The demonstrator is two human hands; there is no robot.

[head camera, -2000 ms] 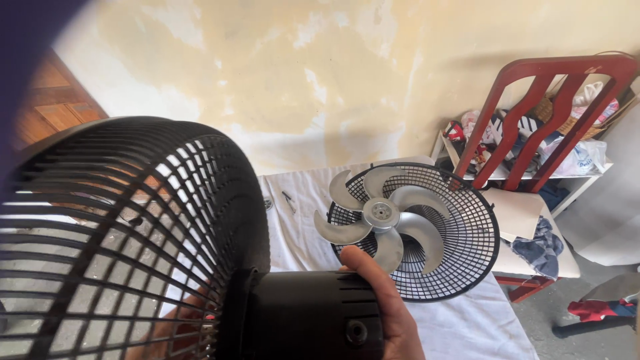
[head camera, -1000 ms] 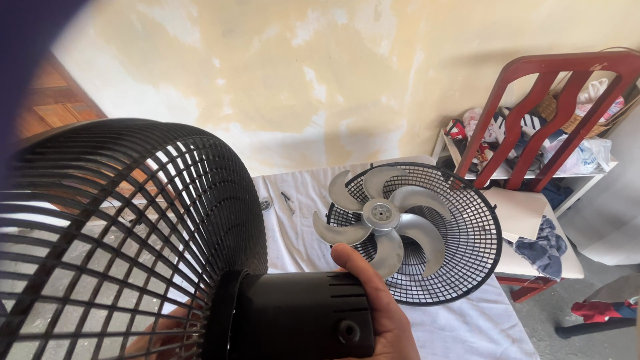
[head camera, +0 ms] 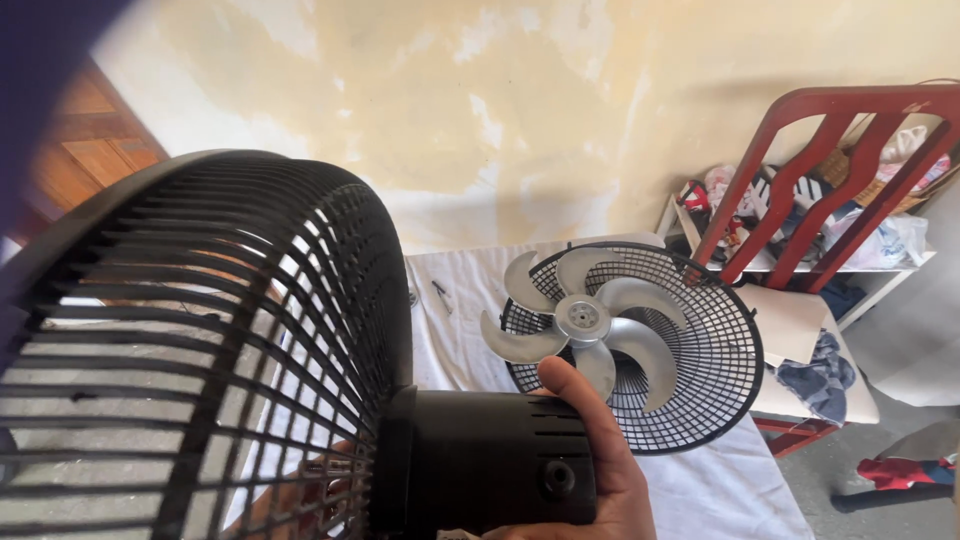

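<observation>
A black plastic fan grille (head camera: 300,300) fills the left side, joined to the black motor housing (head camera: 487,457) of the fan. Around the rear end of this housing my right hand (head camera: 607,465) is closed, thumb on top and fingers below. My left hand (head camera: 281,487) shows only in part through the grille bars, near the hub; its fingers are mostly hidden, and what it holds is unclear. Beyond the housing, a grey fan blade (head camera: 583,319) lies on a second round black grille (head camera: 712,360), on the cloth-covered table.
The table's white cloth (head camera: 720,495) bears small dark tools or parts (head camera: 442,295) near the wall. At the right stands a red wooden chair (head camera: 787,180) with a cloth (head camera: 821,375) on its seat. Behind it, a white shelf (head camera: 870,277) holds shoes and bags. A wooden door (head camera: 105,157) is at the left.
My right hand and the motor housing have shifted slightly to the left. The blade and the second grille have stayed where they were on the table.
</observation>
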